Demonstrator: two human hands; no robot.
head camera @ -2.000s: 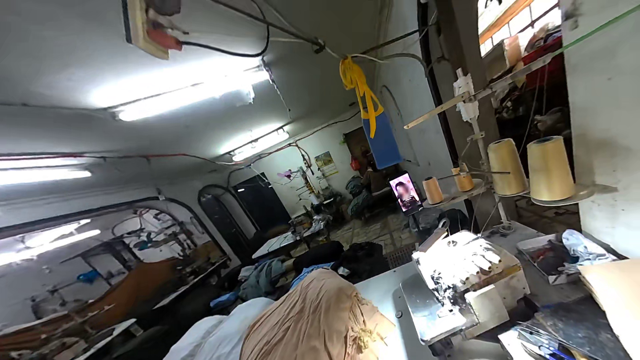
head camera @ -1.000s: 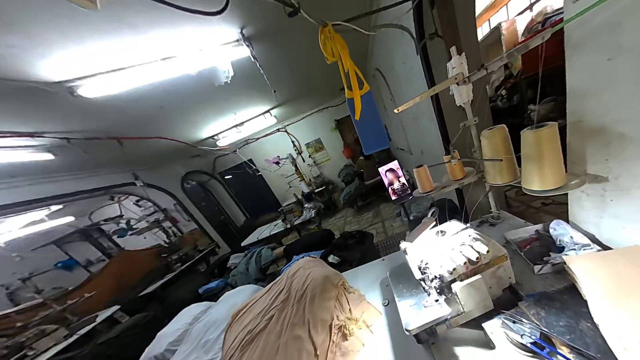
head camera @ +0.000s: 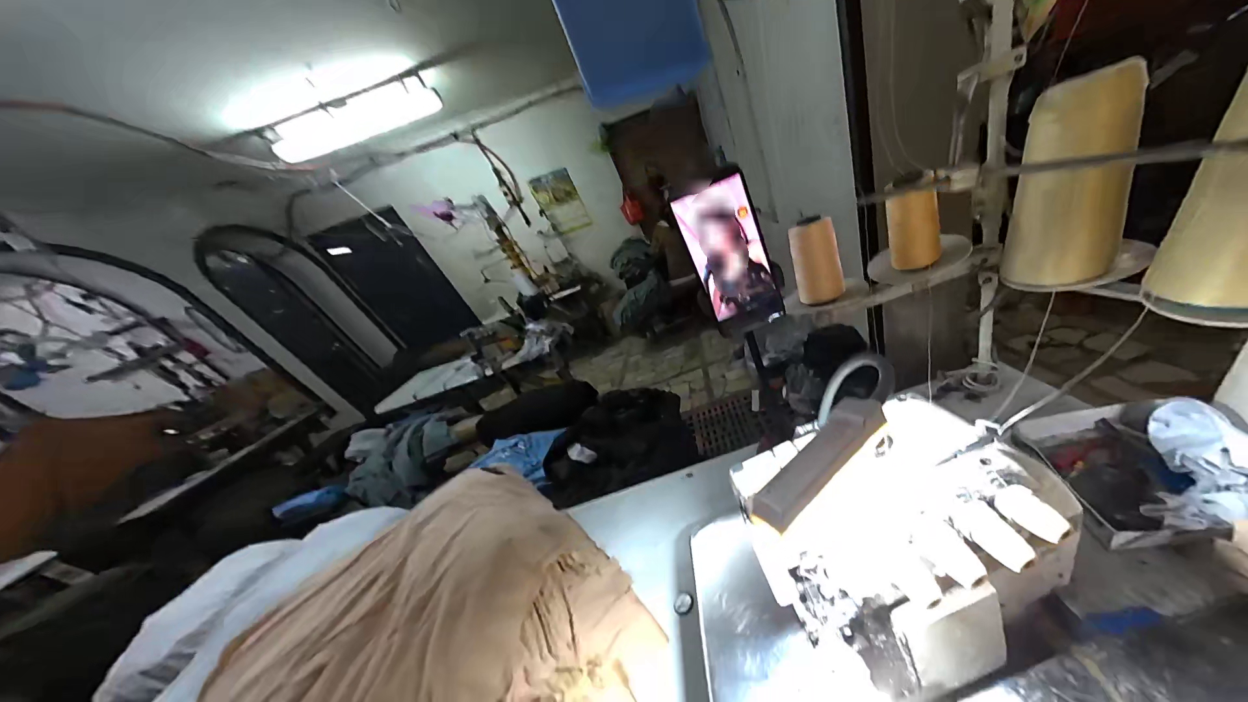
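Neither of my hands shows in the head view. An overlock sewing machine (head camera: 907,546) stands at the lower right on a metal table (head camera: 639,531), brightly lit from close by. Left of it lies a heap of tan fabric (head camera: 439,595) with gathered, frayed edges, and white fabric (head camera: 234,585) lies beside that. Behind the machine, a thread stand holds large cream thread cones (head camera: 1077,180) and smaller orange-tan spools (head camera: 816,260). Threads run down from the cones towards the machine. A phone (head camera: 726,249) with its screen lit is held upright on a mount behind the table.
A tray (head camera: 1121,536) with white cloth and small items sits right of the machine. Dark and blue garments (head camera: 624,444) are piled beyond the table. Farther back are another work table (head camera: 429,380), a dark door (head camera: 395,278) and a tiled floor (head camera: 653,366). A blue panel (head camera: 634,49) hangs above.
The view has shifted, so the machine, phone and thread stand appear nearer and the yellow strap overhead has left the frame. The fabric heap and machine show no plain change.
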